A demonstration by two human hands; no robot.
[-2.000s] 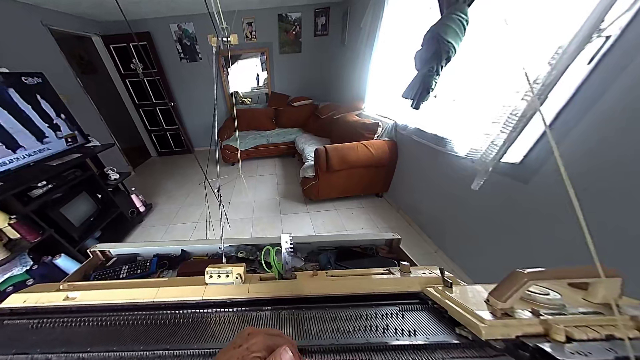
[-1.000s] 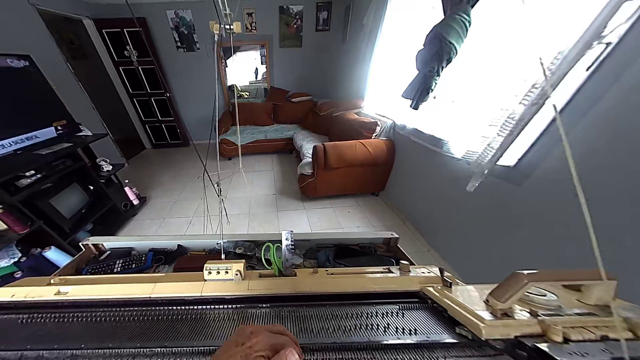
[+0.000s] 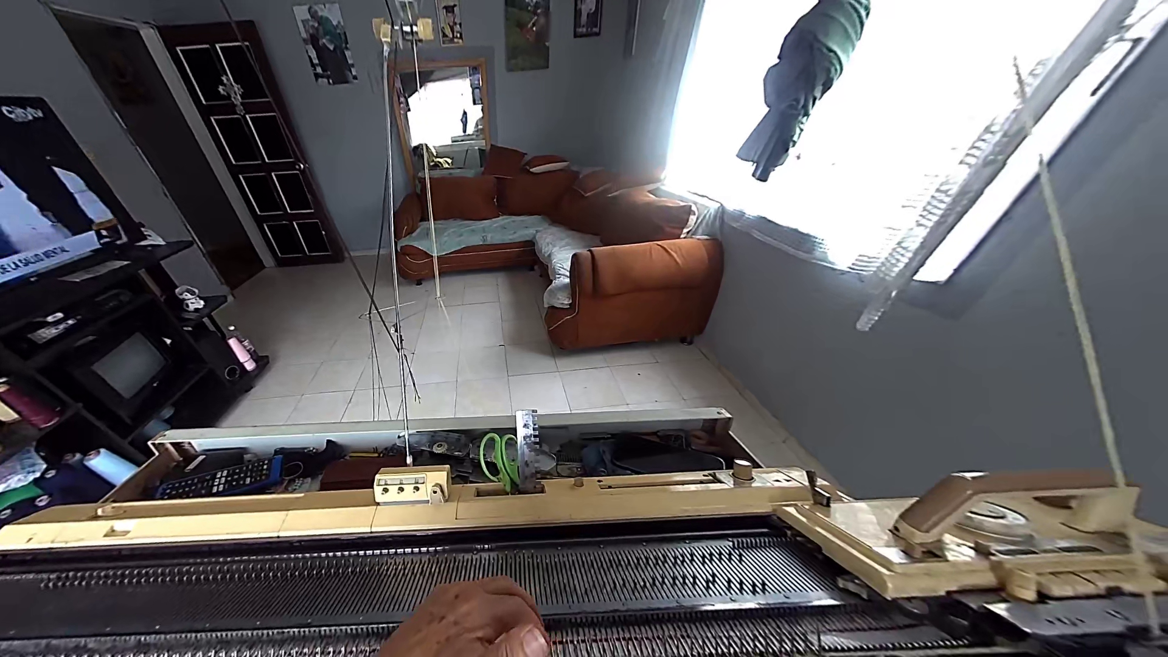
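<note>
A flatbed knitting machine (image 3: 274, 522) spans the bottom of the head view, with rows of metal needles (image 3: 657, 584) along its bed. One hand (image 3: 470, 620) rests low at the centre, over the needle rows, back up and fingers curled; its fingertips are hidden, and so is anything in them. By the thumb's place at the right it looks like my right hand. My left hand is not seen. The knitting carriage (image 3: 1022, 538) with its brown handle sits at the right end. A row counter (image 3: 412, 485) stands on the back rail. Yarn (image 3: 1081, 319) runs down to the carriage.
Behind the machine lies an open tray (image 3: 584, 422) with green-handled scissors (image 3: 499, 461), a ruler (image 3: 526, 447) and a calculator (image 3: 224, 478). The tension mast (image 3: 404, 274) rises above it. Farther back stand an orange sofa (image 3: 639, 292) and, at left, a black TV stand (image 3: 87, 283).
The hand has come further into view over the needle rows than two seconds ago. The carriage has stayed at the right end.
</note>
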